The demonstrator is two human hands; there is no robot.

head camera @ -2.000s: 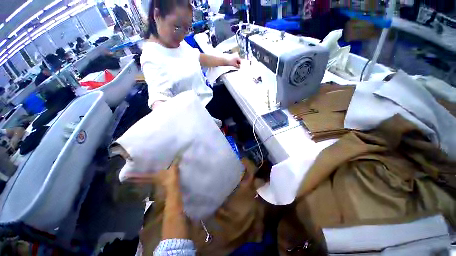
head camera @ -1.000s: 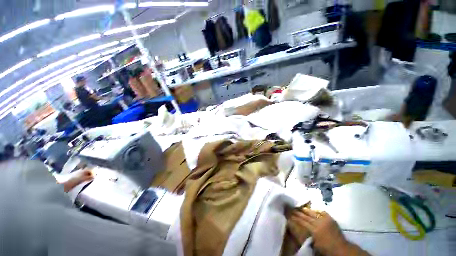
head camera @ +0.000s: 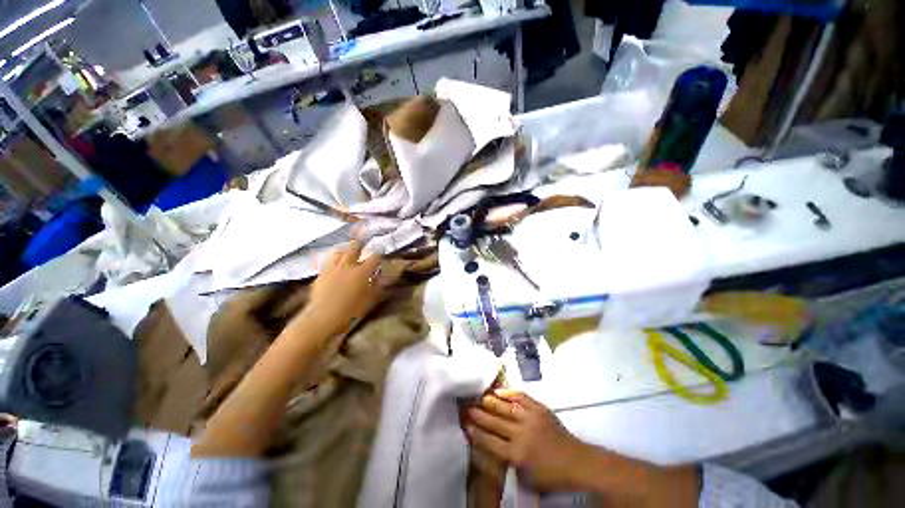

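Note:
A brown garment with off-white panels lies heaped left of the needle. My left hand reaches over the heap at the pale panels' edge; whether its fingers grip the cloth is not clear. My right hand lies on the garment just in front of the presser foot, its fingers at the edge of an off-white panel with a dark line along it. Contact looks close, but blur hides whether it pinches the cloth. The white sewing machine head stands beyond my right hand.
Scissors with yellow and green handles lie right of the needle. Keys lie on the machine head. A dark thread cone stands behind the machine. A neighbouring grey machine is at the left. More pale pieces are piled behind.
The view has swung right from the neighbouring worker to the wearer's machine. My left hand has come into view over the heap. My right hand stays by the presser foot.

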